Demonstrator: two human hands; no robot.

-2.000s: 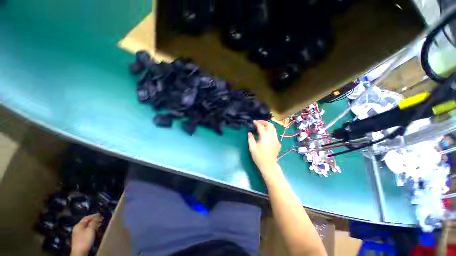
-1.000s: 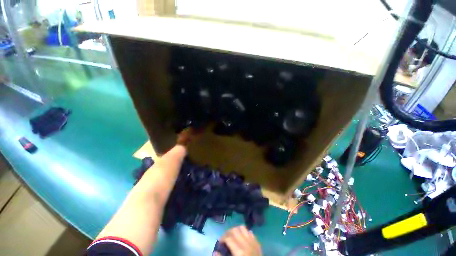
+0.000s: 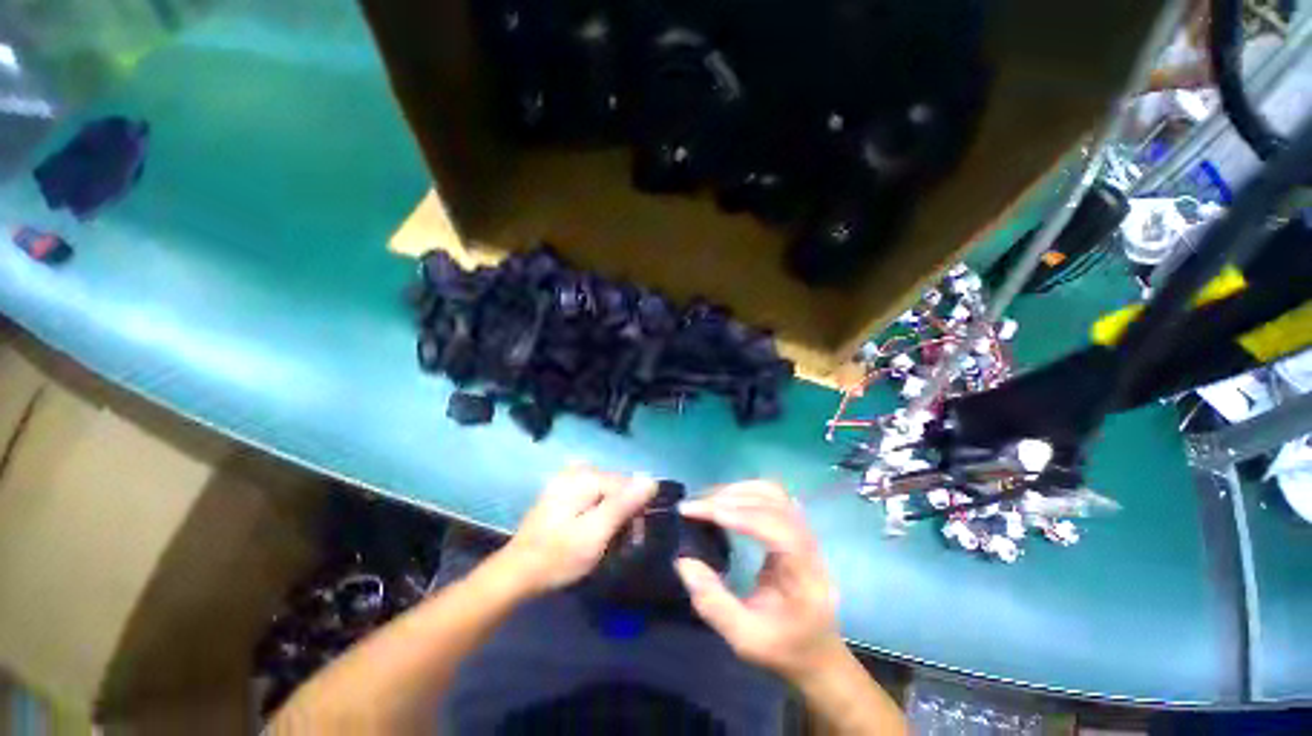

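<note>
A glossy black housing shell [image 3: 648, 554] is held between both hands at the front edge of the green bench. My left hand [image 3: 573, 535] grips its left side. My right hand [image 3: 773, 568] is around its right side, with fingers at a small black part [image 3: 665, 499] at the shell's top. Whether that part is seated in the shell cannot be told. A heap of small black parts [image 3: 576, 345] lies just beyond the hands.
A large brown carton [image 3: 705, 237] holding black housings stands behind the heap. Wired connectors [image 3: 935, 431] lie tangled at right, partly under the black screwdriver [image 3: 1036, 403]. A dark cloth-like item [image 3: 92, 166] lies far left. A floor carton [image 3: 173, 575] with black shells is low left.
My left hand has come back from inside the bench carton and now holds a shell. My right hand has met it there with the small black part. The view has tilted down.
</note>
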